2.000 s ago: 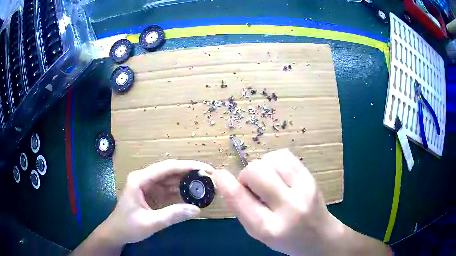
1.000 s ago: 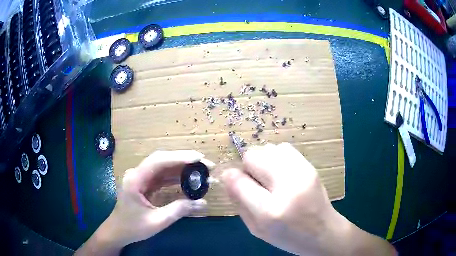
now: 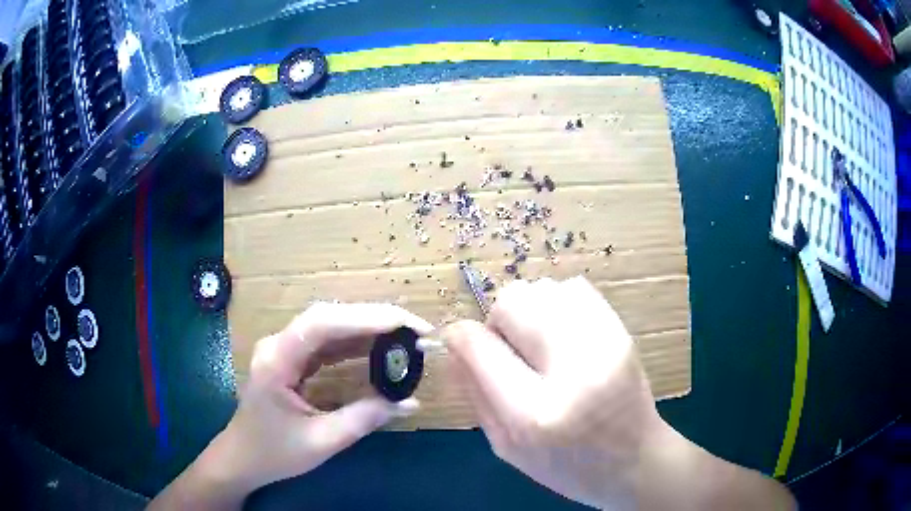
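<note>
A wheel with a black tyre and pale hub [image 3: 398, 363] is held upright above the front of the cardboard sheet [image 3: 330, 240]. My left hand [image 3: 295, 394] grips it between thumb and fingers. My right hand [image 3: 559, 384] is closed on a cotton swab; its white tip [image 3: 430, 342] is at the wheel's right edge. A pointed silver tool, probably tweezers [image 3: 473, 283], sticks out from the top of my right fist; the rest is hidden by the hand. Dark and pale crumbs [image 3: 469, 215] lie scattered on the middle of the cardboard.
Loose wheels [image 3: 246, 155] lie along the cardboard's left and upper left edges. Clear trays of black wheels [image 3: 60, 110] stand upper left, with small pale discs [image 3: 87, 327] below. At right are a white slotted board [image 3: 814, 130], blue-handled nippers [image 3: 861, 225] and a white-handled blade [image 3: 816, 287].
The wheel has tilted and turned between my left fingers and sits slightly higher than at first. My right hand has moved a little, with the swab tip now showing against the tyre.
</note>
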